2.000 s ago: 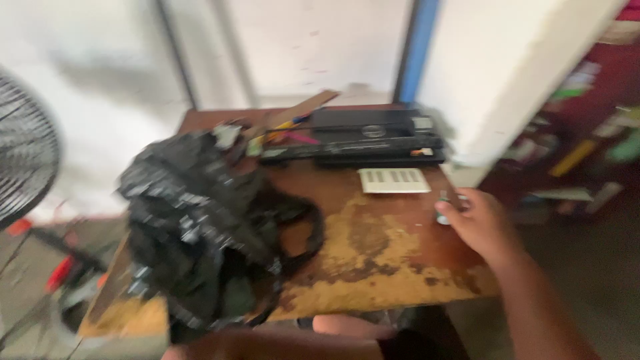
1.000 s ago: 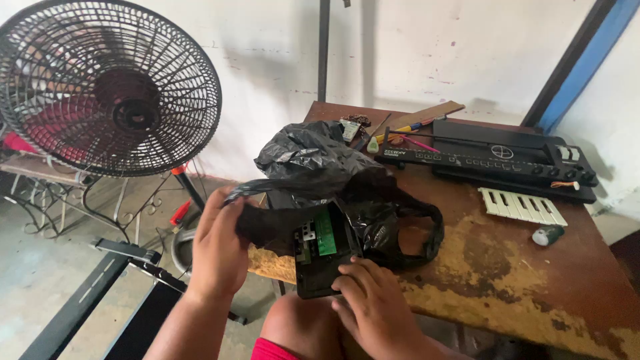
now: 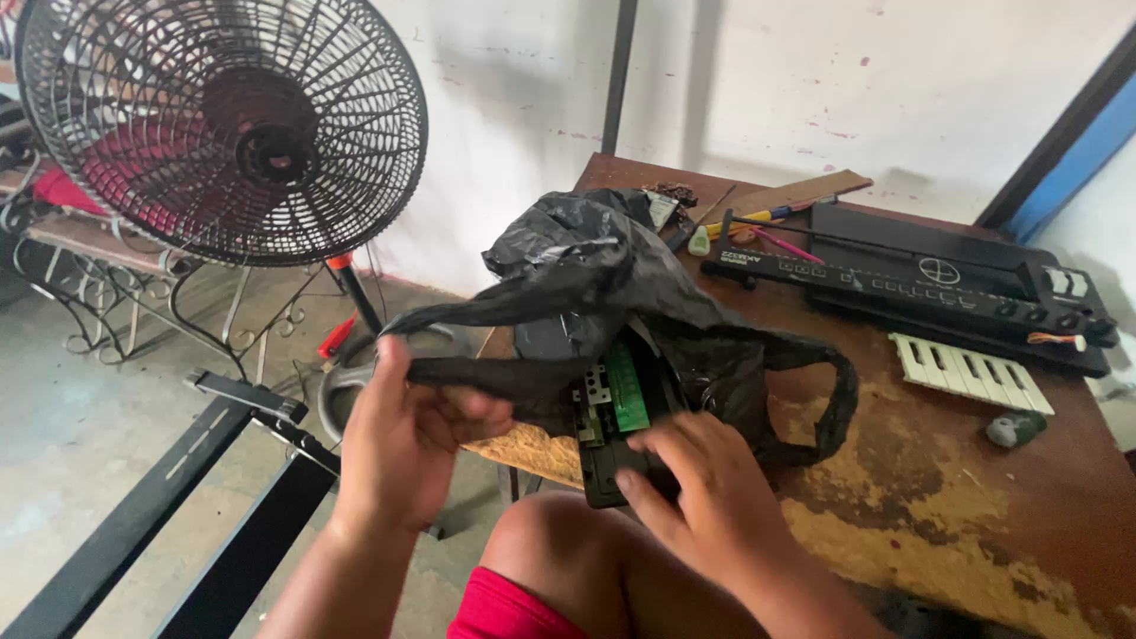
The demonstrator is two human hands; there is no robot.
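A black plastic bag lies crumpled on the worn wooden table, and one of its handles is looped over the thumb of my left hand. Out of the bag's mouth sticks a black plastic casing with a green circuit board in it; its far end is hidden in the bag. My right hand is at the casing's near right side, fingers bent; how firmly it grips is unclear.
A black keyboard panel, a white piano-key section and a small roundish object lie at the right. Pens and a wooden strip are behind. A fan and a black metal stand stand left.
The casing with the circuit board now reaches further into the bag than a second ago. Two seconds ago my right hand was at the table's right side, by the small object. The view has shifted.
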